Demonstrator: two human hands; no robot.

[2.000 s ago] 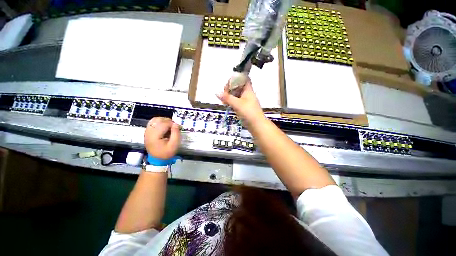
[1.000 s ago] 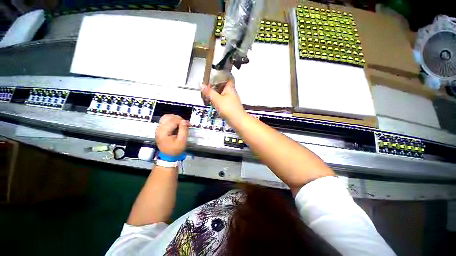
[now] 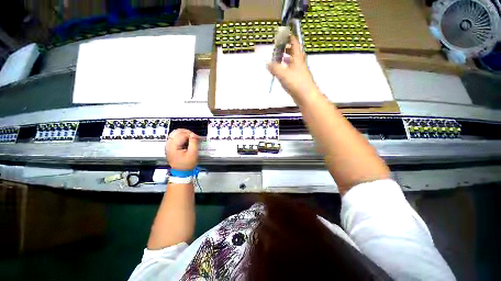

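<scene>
My right hand [image 3: 292, 68] is shut on the hanging dispensing gun [image 3: 281, 41], whose pale nozzle points down over the white foam tray. My left hand [image 3: 182, 149], with a blue wrist strap, rests curled on the front rail beside the PCB panel [image 3: 243, 130]; whether it holds anything cannot be told. The panel lies in the conveyor and shows no yellow blocks. Several yellow-and-black components [image 3: 259, 147] sit on the rail in front of it.
Component foam trays [image 3: 340, 79] with yellow rows stand behind the conveyor [image 3: 329, 151]. A blank white foam sheet [image 3: 134, 68] lies at left, a fan [image 3: 467, 26] at back right. More panels sit left; a filled panel [image 3: 433, 128] sits right. A small white device [image 3: 160, 175] is on the lower ledge.
My right hand has lifted the gun up and away from the panel, to the right. The panel now shows whole. My left hand has stayed by the rail.
</scene>
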